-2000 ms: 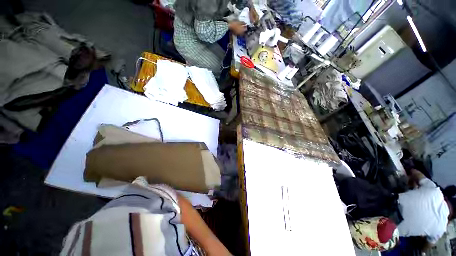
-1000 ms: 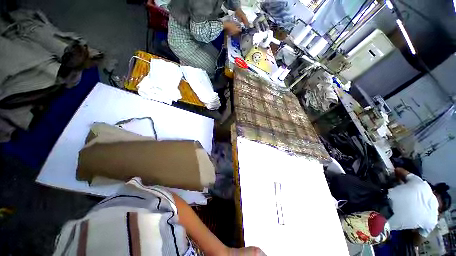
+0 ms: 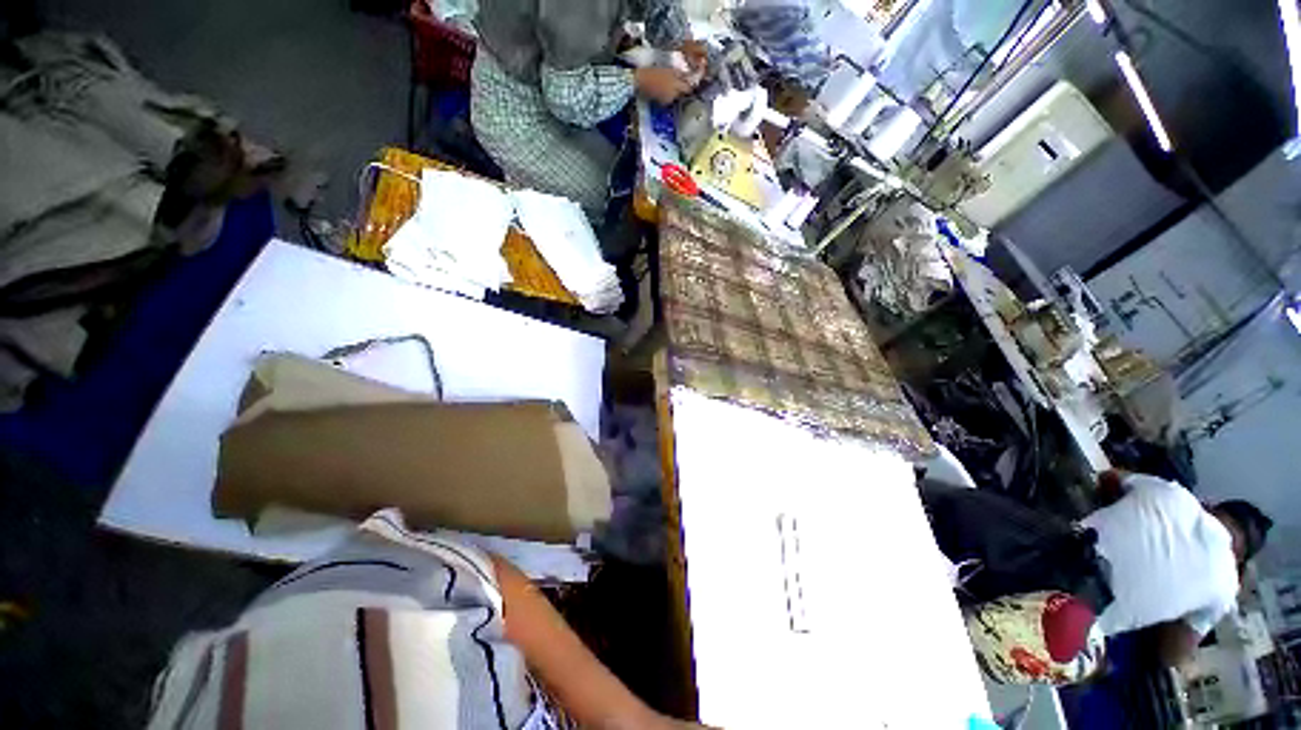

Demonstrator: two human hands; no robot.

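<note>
Folded khaki-brown cut panels lie on the white left board, just beyond the wearer's striped sleeve. A dark-edged outline piece shows beneath their far side. Thin striped pieces lie on the white table. My left forearm reaches from the sleeve to the bottom edge; my left hand is cut off by the frame. My right hand is not in view.
White bundles lie on a yellow-orange stool. Plastic-covered plaid cloth covers the table beyond. A person works at the far machine; another sits right. A floral, red-topped object stands right.
My left hand came into view at the bottom edge a second ago and has now dropped out of it. The view has shifted slightly. A small light-blue thing now shows at the bottom right of the table.
</note>
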